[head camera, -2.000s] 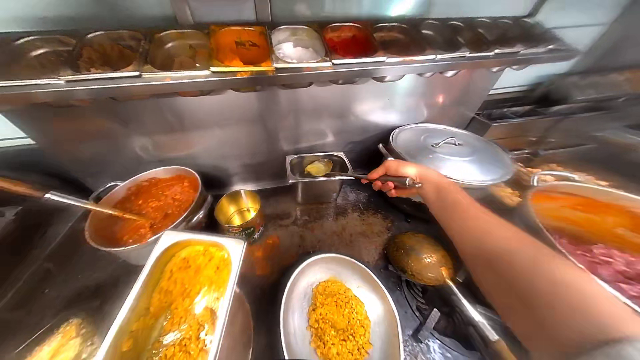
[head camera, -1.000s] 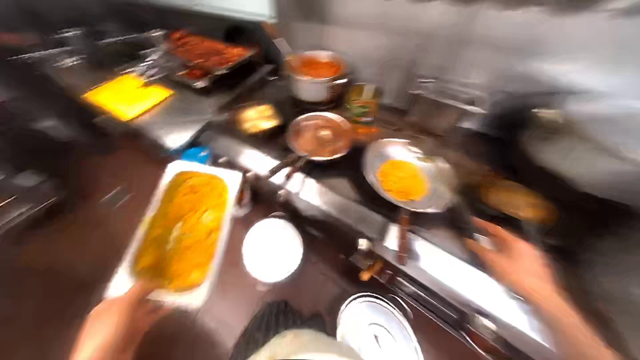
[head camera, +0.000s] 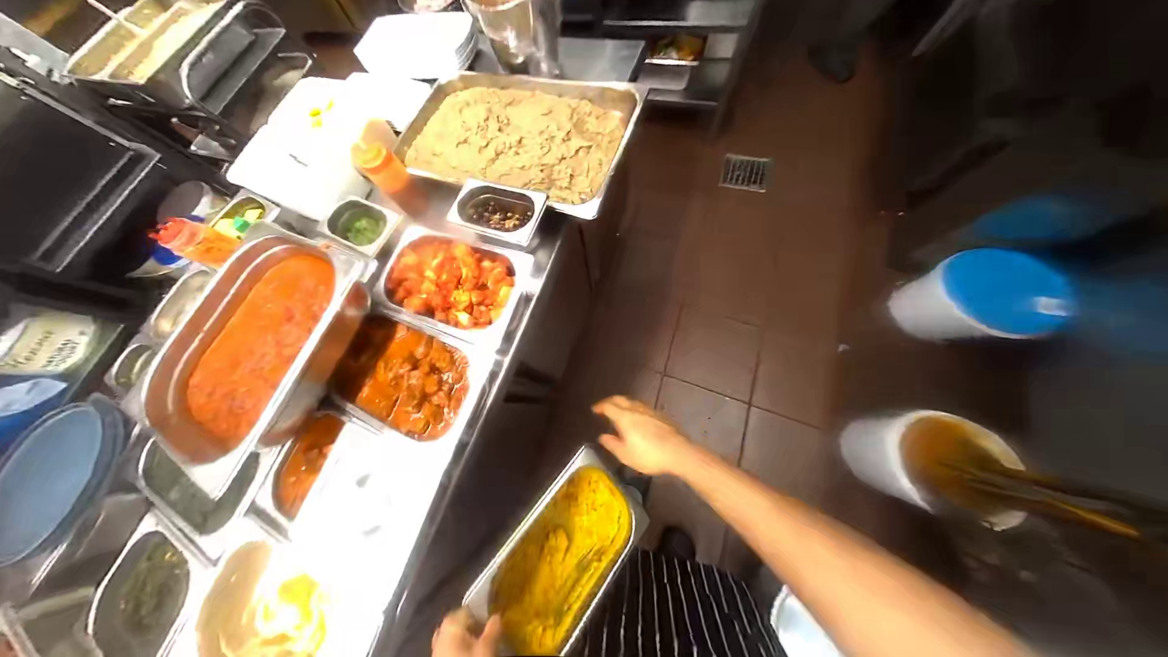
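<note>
My left hand (head camera: 465, 634) grips the near end of a rectangular steel pan (head camera: 538, 520) of yellow curry (head camera: 566, 557), held over the floor beside the counter. My right hand (head camera: 639, 433) is just above the pan's far end, fingers spread, holding nothing. To the left on the counter are a deep steel pan (head camera: 345, 292) of orange sauce, a pan of red chunky food (head camera: 452, 283) and a pan of brown stew (head camera: 415, 379).
The counter edge (head camera: 479, 411) runs along the left. A large tray (head camera: 634, 96) of tan mash stands at its far end, near squeeze bottles (head camera: 381, 169). On the right are a blue-lidded tub (head camera: 1008, 292) and an uncovered tub (head camera: 912, 456). A drain (head camera: 746, 172) is in the tiled floor.
Two seconds ago my right hand held a long-handled utensil by the stove; now it holds nothing. The view has swung from the stove to a counter, and the curry pan has come along in my left hand.
</note>
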